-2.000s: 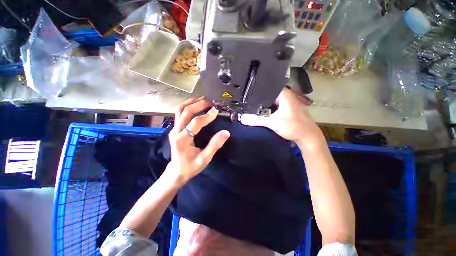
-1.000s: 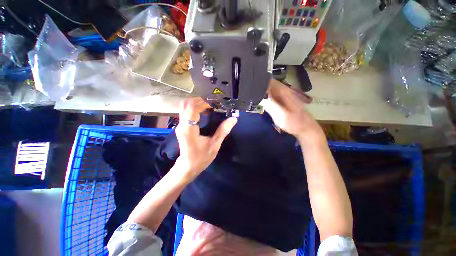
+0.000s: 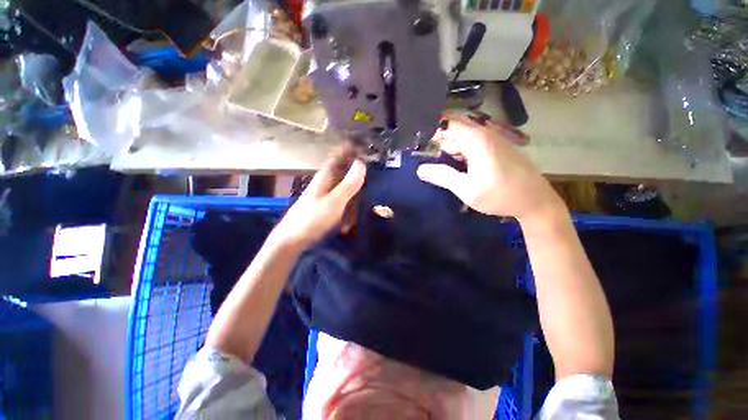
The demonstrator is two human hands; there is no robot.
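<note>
The dark navy hat (image 3: 418, 279) lies under the machine's front end and hangs down over my lap. A gold button (image 3: 382, 212) shows on its cloth, a little below the clamp. The grey front plate of the button-sewing machine (image 3: 373, 70) stands above; the small metal clamp (image 3: 393, 157) sits at its foot. My left hand (image 3: 316, 209) grips the cloth left of the clamp. My right hand (image 3: 492, 168) rests on the cloth at the right, its thumb pointing toward the clamp and its fingers beside the plate. Both hands are slightly blurred.
A cream button tray (image 3: 271, 84) is left of the machine. A loose button pile (image 3: 566, 68) lies in clear plastic at the right. Dark-handled tools (image 3: 513, 103) lie near my right hand. Blue mesh crates (image 3: 168, 308) with dark cloth flank my lap. Clear bags lie at both ends.
The gold button has come into view below the clamp. My left hand has shifted down and left of the clamp; my right thumb now shows on the cloth. The whole view has shifted.
</note>
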